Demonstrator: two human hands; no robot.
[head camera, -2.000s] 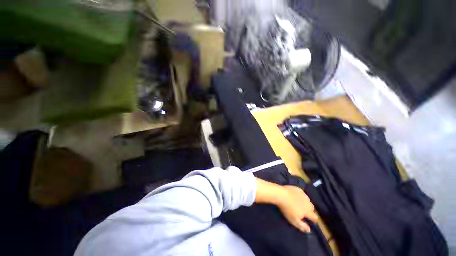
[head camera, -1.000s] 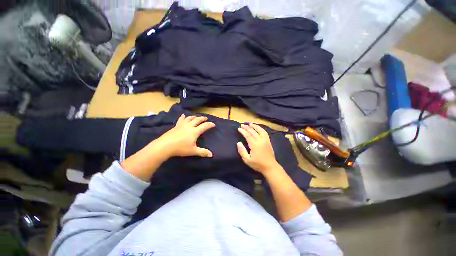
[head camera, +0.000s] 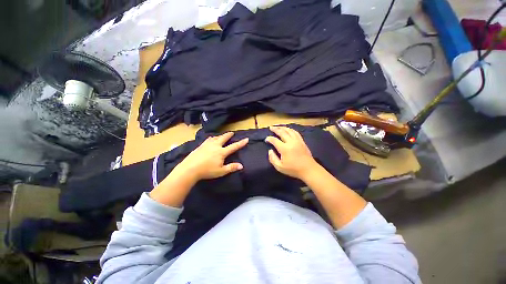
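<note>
A dark garment lies over the narrow black board in front of me, with a white-lined edge crossing it at the left. My left hand rests flat on the garment, fingers spread. My right hand rests on it just to the right, palm down, fingers apart. Neither hand visibly grips the cloth. The steam iron with its orange-brown handle sits untouched at the right end, right of my right hand.
A dark garment pile lies behind on the tan board. A fan stands at the left. A hose runs from the iron past a wire triangle, a blue roll and a white bundle at right.
The view has swung from the left side to the work. Both hands now lie on the garment; two seconds earlier only one hand showed. Over the last second they have barely shifted.
</note>
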